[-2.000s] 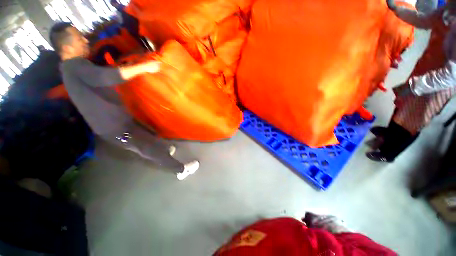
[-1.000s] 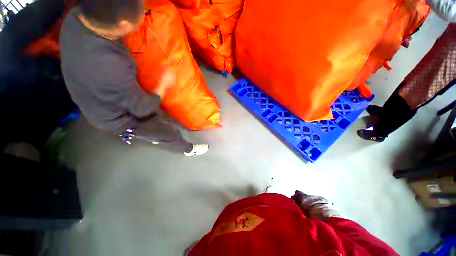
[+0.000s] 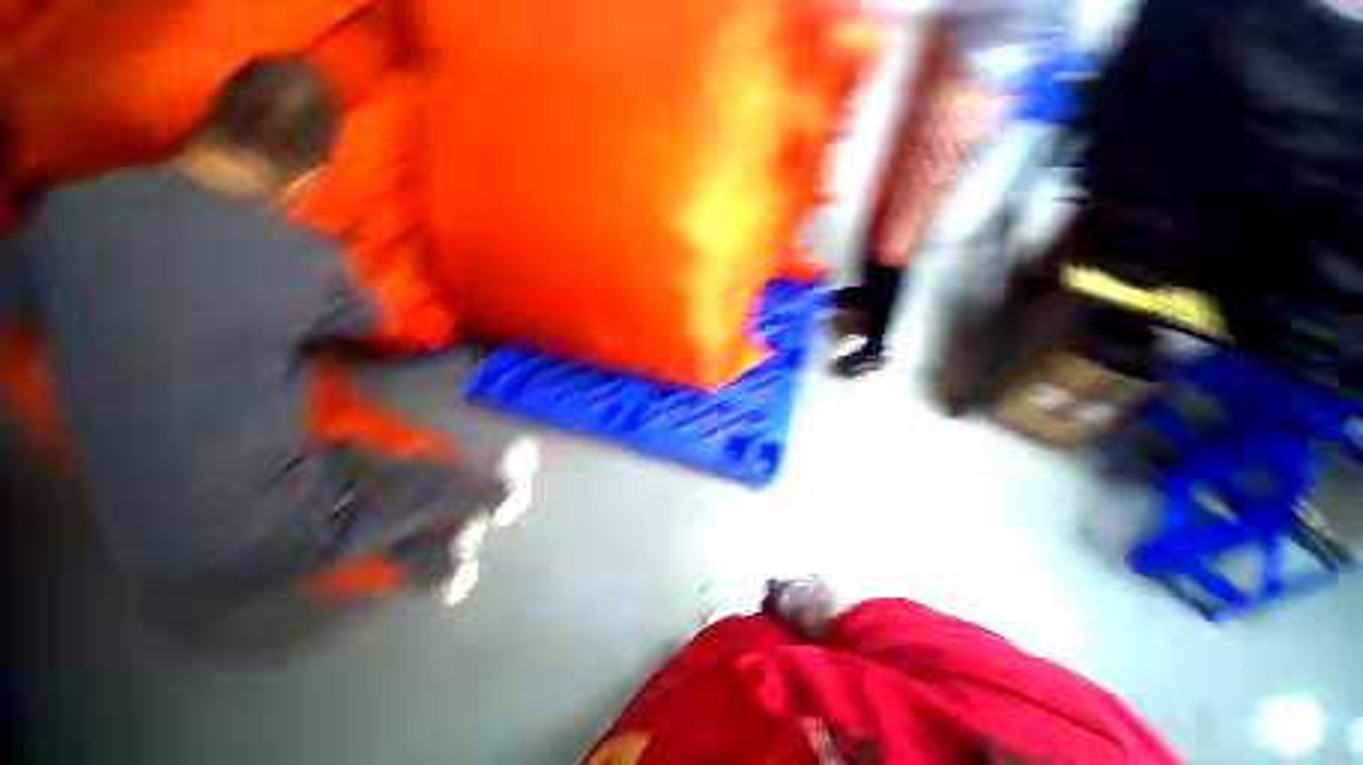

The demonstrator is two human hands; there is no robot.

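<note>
The frame is blurred. A large orange sack (image 3: 598,194) stands on a blue plastic pallet (image 3: 628,419) in front of me. The pallet's near corner shows below the sack. More orange sacks (image 3: 135,75) lie at the upper left. One gloved hand of mine (image 3: 803,602), my right or left I cannot tell, shows small and blurred at the front of my red garment (image 3: 882,688). Its fingers cannot be made out. No sack touches it. My other hand is not seen.
A person in grey (image 3: 195,374) bends close on the left, beside orange sacks. Another person's leg (image 3: 897,209) stands right of the pallet. At the right are a cardboard box (image 3: 1072,398), a blue stool or stand (image 3: 1248,493) and black bags (image 3: 1248,150).
The view has swung right, so the pallet and sack sit further left and the blue stand has appeared. The person in grey is lower and largely covers the sack on the left.
</note>
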